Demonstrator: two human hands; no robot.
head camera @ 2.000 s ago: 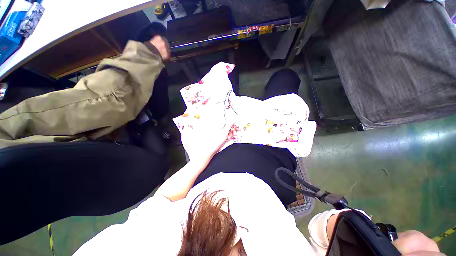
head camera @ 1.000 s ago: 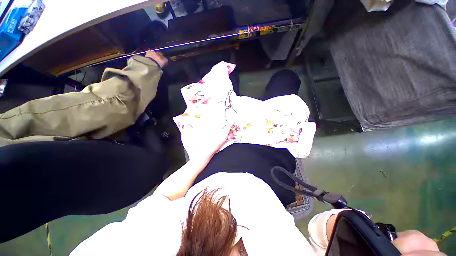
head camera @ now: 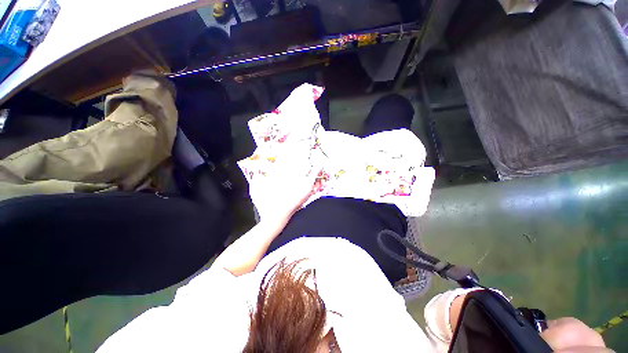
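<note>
A white floral garment piece (head camera: 372,169) lies bunched over the dark-trousered lap, overexposed. My left hand (head camera: 297,187) lies at its near left part. The fingers blend into the bright cloth, so their grip cannot be made out. My right hand (head camera: 573,335) is at the bottom right, partly cut off by the frame edge, and holds a black smartphone (head camera: 490,324) tilted. A black wrist strap (head camera: 413,255) loops from the phone over my thigh.
A white table (head camera: 103,21) curves across the upper left with a blue box (head camera: 14,43). A person's olive sleeve (head camera: 103,148) is at left. A grey cloth-covered seat or bin (head camera: 551,89) is at upper right. Dark table framework crosses the top.
The neighbour's olive-sleeved arm has moved left, and its hand, seen before near the table's underside, no longer shows clearly. My hands, the cloth and the phone have hardly moved.
</note>
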